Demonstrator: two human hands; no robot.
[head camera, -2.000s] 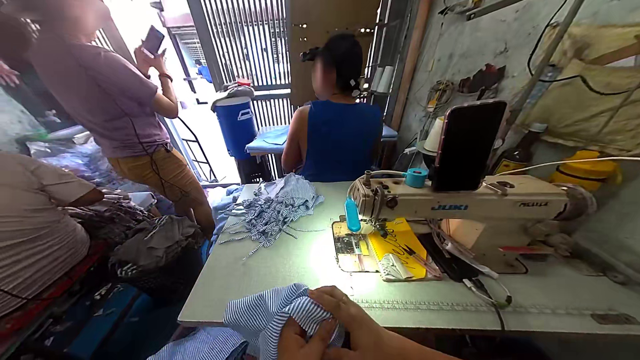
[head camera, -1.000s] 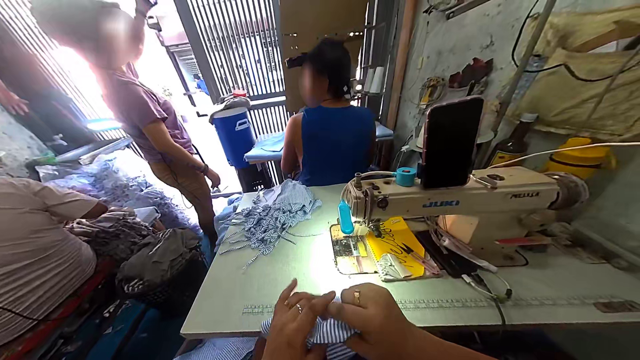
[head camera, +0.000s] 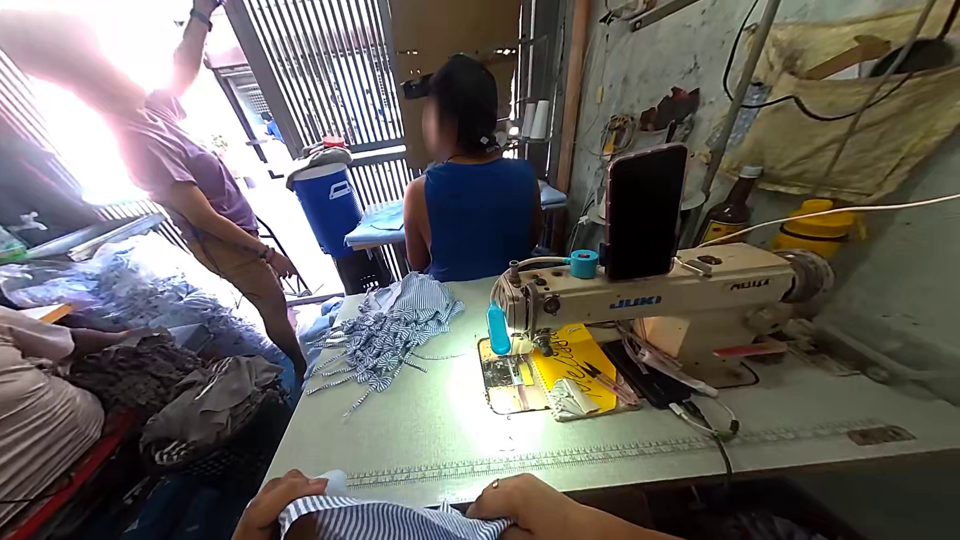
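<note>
At the near edge of the sewing table (head camera: 390, 435), my left hand (head camera: 281, 502) and my right hand (head camera: 525, 506) hold a blue-and-white striped cloth (head camera: 390, 521) stretched between them. Its lower part is cut off by the frame. Beyond my hands, a pile of striped fabric pieces with thin ties (head camera: 390, 330) lies on the table's far left part. To the right stands a Juki sewing machine (head camera: 660, 292), its lamp lighting the plate under the needle. A yellow notebook (head camera: 577, 367) with a small folded cloth (head camera: 571, 397) on it lies beside that plate.
A measuring tape (head camera: 525, 459) runs along the table's front. A phone (head camera: 646, 214) stands above the machine; cables (head camera: 701, 420) lie right of the notebook. A person in blue (head camera: 480, 210) sits behind the table. Another person (head camera: 202, 187) stands at left, near a blue cooler (head camera: 328, 206).
My hands have moved apart, and the striped cloth, bunched between them before, is now spread. The standing person at left, who held up a phone two seconds ago, now has one arm lowered.
</note>
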